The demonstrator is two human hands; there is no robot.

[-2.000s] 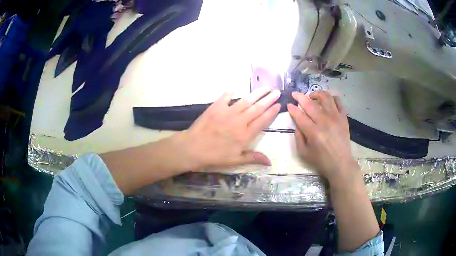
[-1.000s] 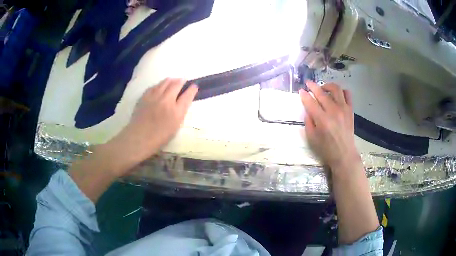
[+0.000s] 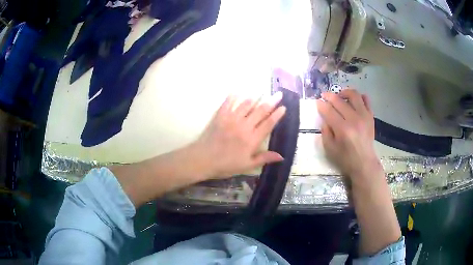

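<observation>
A curved dark band piece point(image 3: 282, 140) runs from near the needle area toward me and hangs over the table's front edge. My left hand point(image 3: 241, 134) lies on its left side, fingertips on its upper end and thumb across its middle. My right hand point(image 3: 346, 121) rests right of the presser foot area point(image 3: 314, 85), fingers bent together; whether they pinch anything is hidden. A second dark band piece point(image 3: 412, 140) lies flat on the bed, right of my right hand. Glare washes out the needle.
Navy cut panels point(image 3: 111, 88) lie in a pile at the left, with pale pink bits point(image 3: 136, 11) at the top. The cream machine head point(image 3: 415, 41) stands at the right. Shiny film wraps the front edge point(image 3: 415, 181). A blue bin point(image 3: 21, 62) is at far left.
The band piece has swung from pointing left to pointing toward me over the edge. My left hand has moved right, closer to the foot. My right hand has shifted slightly right.
</observation>
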